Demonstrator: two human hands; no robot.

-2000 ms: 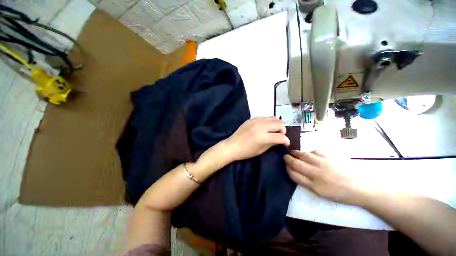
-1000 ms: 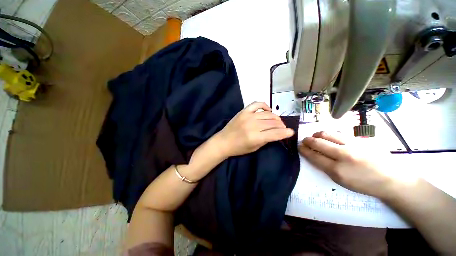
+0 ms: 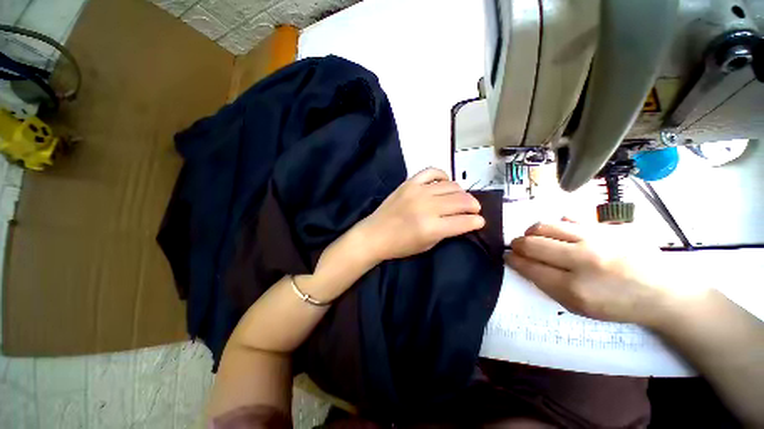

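The navy garment (image 3: pixel 335 159) lies in a heap on the left part of the white table and hangs over its front edge, with brown-maroon parts showing. My left hand (image 3: pixel 427 214) lies on the garment, fingers pressing the cloth just in front of the presser foot (image 3: pixel 523 159). A flat dark brown fabric edge (image 3: pixel 489 204) runs from its fingertips towards the foot. My right hand (image 3: pixel 561 264) is at the right side of this edge, fingertips together against the cloth. The contact of the fingertips with the needle area is not visible.
The sewing machine head (image 3: pixel 553 67) stands over the table's right side, with a ribbed knob (image 3: pixel 616 211) and a blue disc (image 3: pixel 656 162). A thin dark tool (image 3: pixel 664 211) lies near it. A cardboard sheet (image 3: pixel 92 201) and a yellow object (image 3: pixel 29 141) are at left.
The view has moved closer to the machine, whose head looks larger. My right hand has shifted slightly away from my left hand, along the cloth's edge. My left hand stays on the garment.
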